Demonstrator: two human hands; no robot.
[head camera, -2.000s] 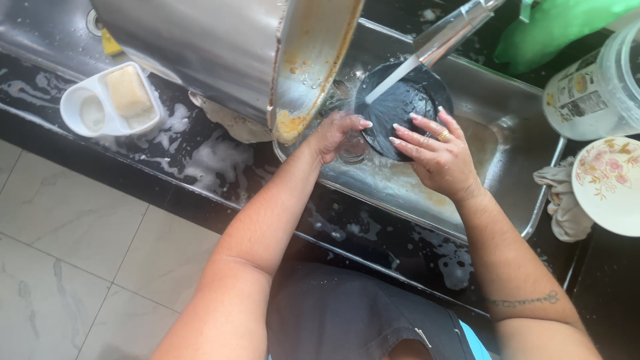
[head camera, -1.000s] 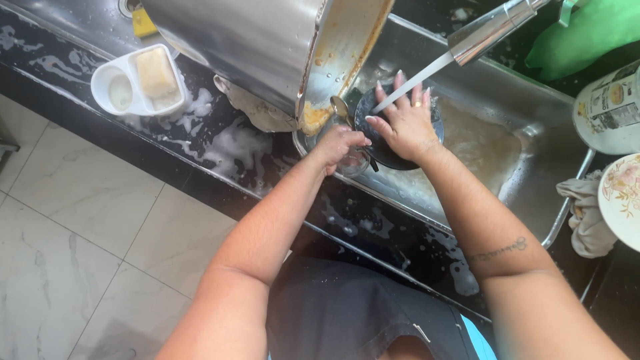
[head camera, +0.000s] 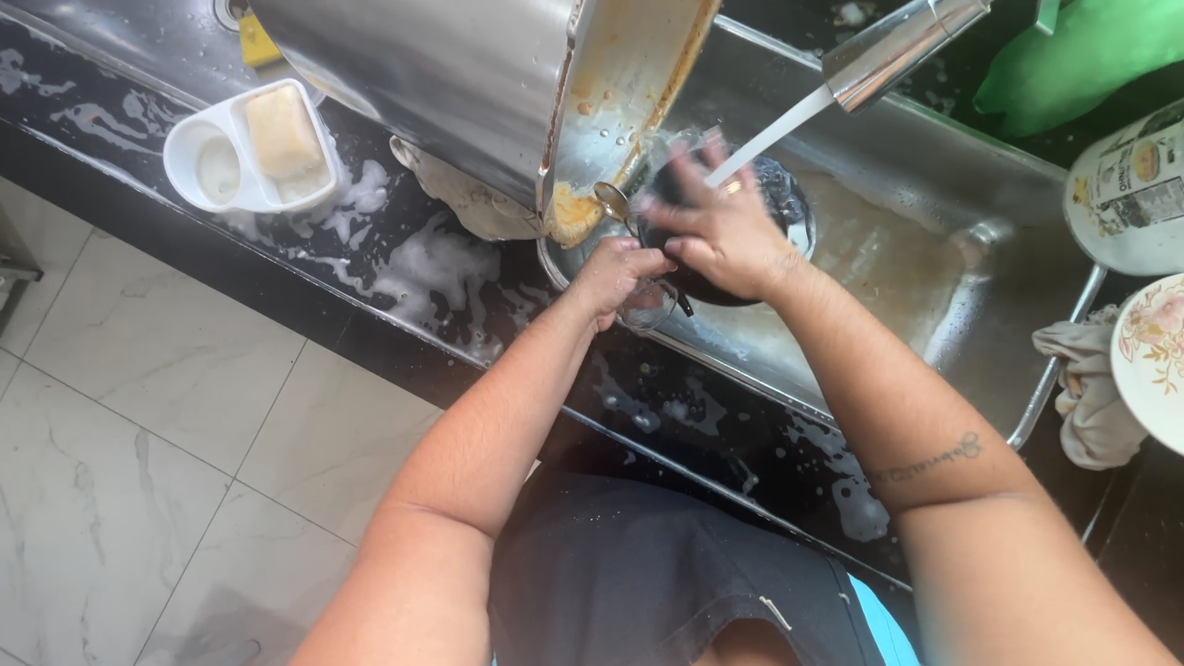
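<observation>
Over the steel sink (head camera: 888, 268), my left hand (head camera: 618, 276) grips the edge of a round black dish (head camera: 786, 199). A metal spoon (head camera: 612, 201) and a clear glass (head camera: 647, 307) are right at that hand; how its fingers share them is partly hidden. My right hand (head camera: 726, 217), blurred, lies spread over the dish, its fingers apart. Water runs from the chrome faucet (head camera: 888, 55) onto the dish beside my right fingers.
A large steel pot (head camera: 444, 83) lies tipped at the sink's left. A white soap holder (head camera: 217, 171) stands on the foamy black counter. To the right are a cloth (head camera: 1096, 398), a floral plate (head camera: 1161, 347), a plastic tub (head camera: 1128, 185) and a green item (head camera: 1082, 60).
My right hand has moved from the near right side of the dish onto its surface. The spoon beside my left hand shows from one second ago on. The view has shifted.
</observation>
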